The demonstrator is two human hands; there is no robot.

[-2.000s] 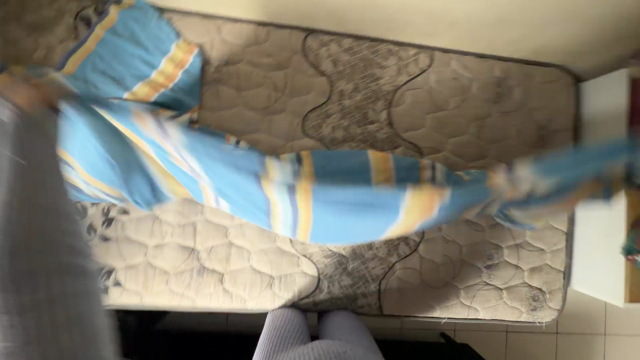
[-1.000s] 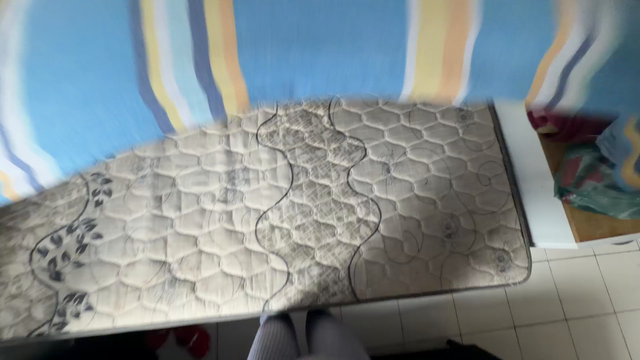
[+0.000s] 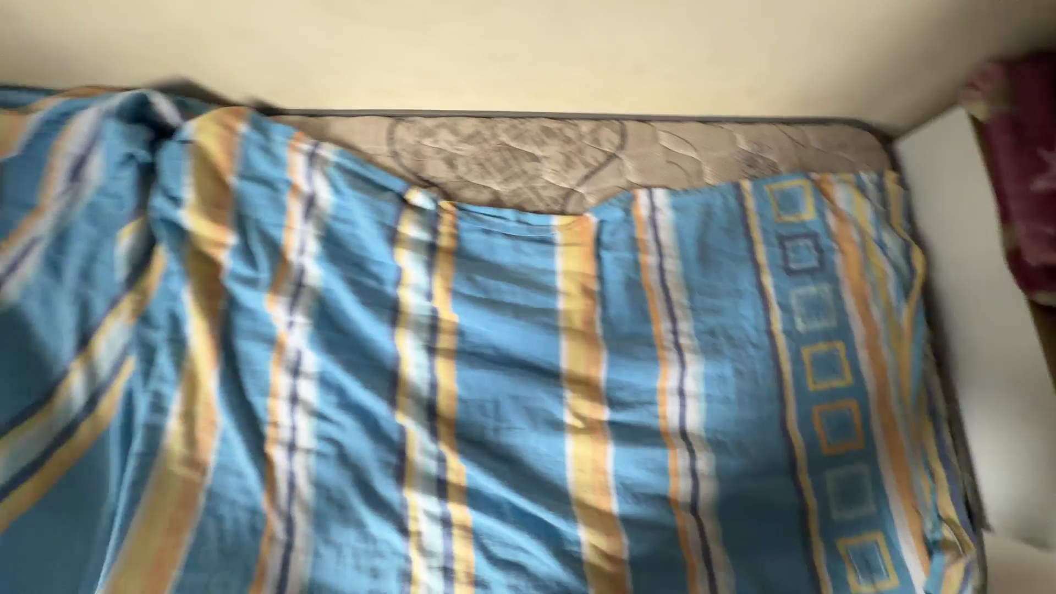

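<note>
A blue striped bedsheet [image 3: 511, 363] with yellow, orange, white and dark lines lies over most of the quilted mattress [image 3: 511, 157]. Small squares run in a column near the sheet's right end. Folds gather at the left, where the cloth is bunched. The sheet's upper edge sags in the middle, and a strip of beige, patterned mattress shows between it and the wall. Neither my left hand nor my right hand is in view, so what they hold or touch is hidden.
A pale wall [image 3: 528, 49] runs along the far side of the mattress. At the right end stands a white panel [image 3: 982, 330], close against the mattress. Maroon cloth [image 3: 1023, 173] lies beyond this panel at the upper right.
The sheet was a narrow stretched band, then hung in the air across the upper view; now it lies spread over the mattress. My left arm, seen at first, is out of view.
</note>
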